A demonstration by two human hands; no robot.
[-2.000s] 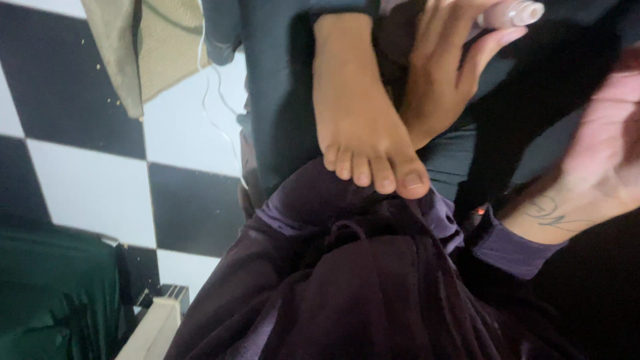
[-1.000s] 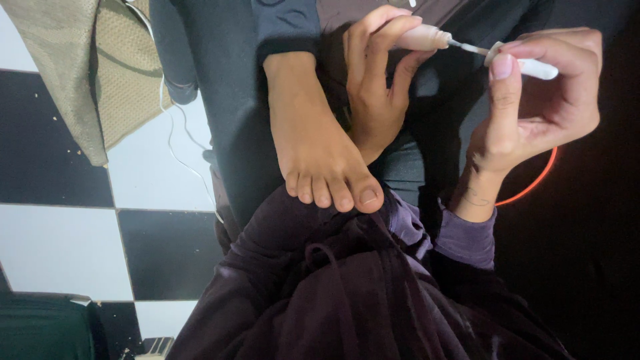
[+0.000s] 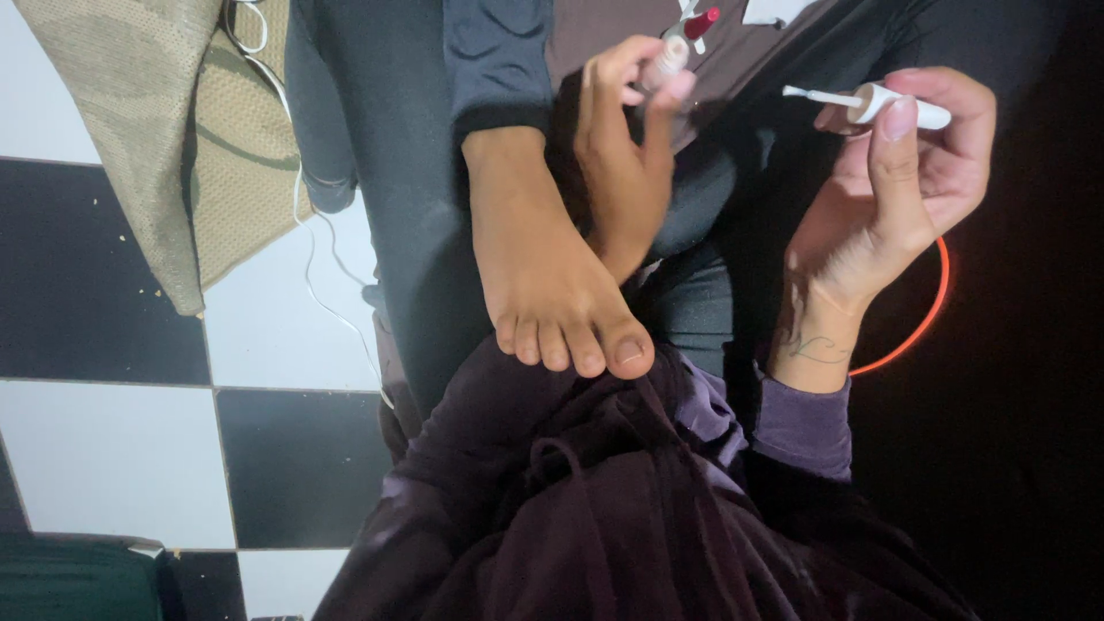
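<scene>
My right hand (image 3: 906, 164) holds the white cap of a nail polish brush (image 3: 862, 105) between thumb and fingers, its bristle tip pointing left. In my left hand (image 3: 625, 155) is a small nail polish bottle (image 3: 666, 65), uncapped, its neck facing up toward the camera. A bare foot (image 3: 552, 259) rests with its toes over my purple clothing, left of my left wrist. Its big toenail catches the light. Past the bottle lies a dark red object (image 3: 703, 21), partly behind my fingers.
Dark-clothed legs (image 3: 388, 172) stretch along the left and middle. A white cable (image 3: 315, 293) runs over the checkered tile floor (image 3: 293, 466). Beige woven fabric (image 3: 241, 147) lies at upper left, dark green fabric (image 3: 78, 578) at lower left. An orange cord (image 3: 936, 319) curves beside my right wrist.
Two seconds ago my hands were apart; one second ago the brush was at the bottle's mouth. Now the brush is out, and my right hand has moved right, away from the bottle.
</scene>
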